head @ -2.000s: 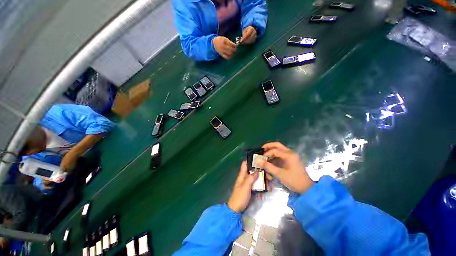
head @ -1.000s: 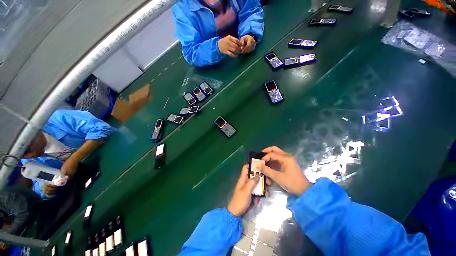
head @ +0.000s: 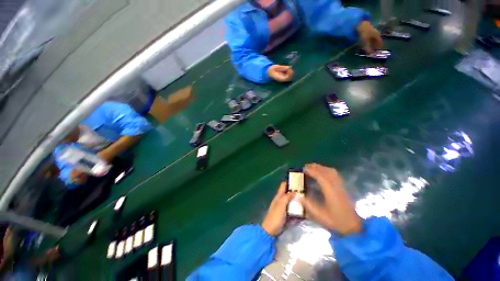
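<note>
A dark mobile phone (head: 296,181) is held upright in front of me, with one pale label on its upper part and another pale area on its lower part. My left hand (head: 278,212) grips the phone from its lower left side. My right hand (head: 332,200) is at the phone's right edge, with fingers near its top and thumb side near its lower part; it is blurred, and its exact contact is hard to tell. A sheet of pale labels (head: 287,267) lies on the bench below my hands, partly behind my sleeves.
Labelled phones (head: 137,240) stand in a row at lower left. Unlabelled phones (head: 275,136) lie ahead. Shiny film offcuts (head: 450,151) lie at right, a clear plastic bag (head: 482,67) at upper right. A worker (head: 255,44) sits opposite; another worker (head: 104,131) is at left.
My view has shifted, so the scene sits further right. My right fingers have moved off the phone's upper label, which now shows fully. The worker opposite has reached out to a phone.
</note>
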